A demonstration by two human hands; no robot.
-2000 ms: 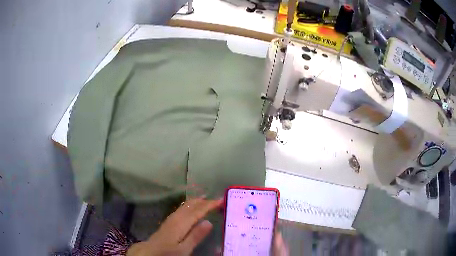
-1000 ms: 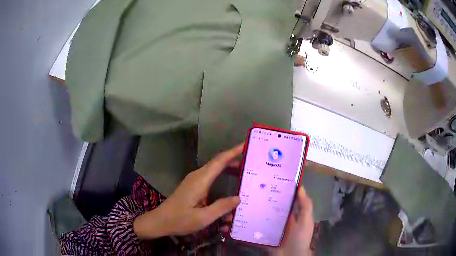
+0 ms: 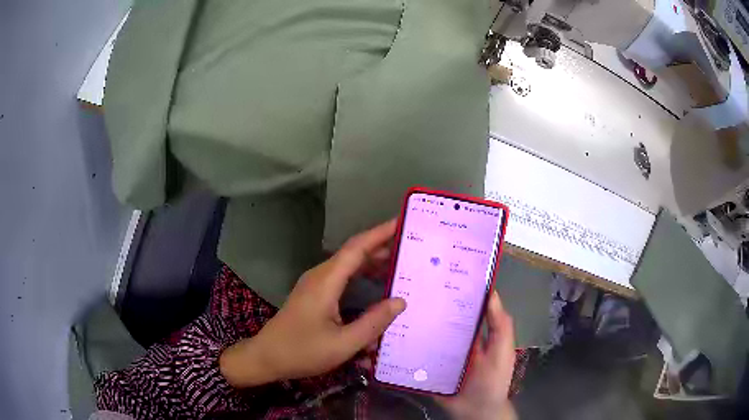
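A smartphone (image 3: 439,295) in a red-edged case, with a lit pale pink screen, is held upright in front of my body. My right hand (image 3: 489,361) grips its lower right side from behind. My left hand (image 3: 316,316) is at its left side, with the thumb on the screen's left edge and the fingers partly hidden behind the phone. A large sage green garment panel (image 3: 255,98) with a curved slit lies over the table and hangs over its front edge. The panel's right edge is beside the needle area.
The cream sewing machine bed (image 3: 567,107) is at the upper right. A printed measuring scale (image 3: 558,213) runs along the white table front. A small green cut piece (image 3: 690,295) hangs at the right, over a white-edged tray (image 3: 690,392). A pale wall (image 3: 41,205) is at the left.
The view has tilted down, so the table and machine sit higher in the picture. The phone, low at first, now shows almost whole. Its screen content has shifted, and the round blue icon is gone.
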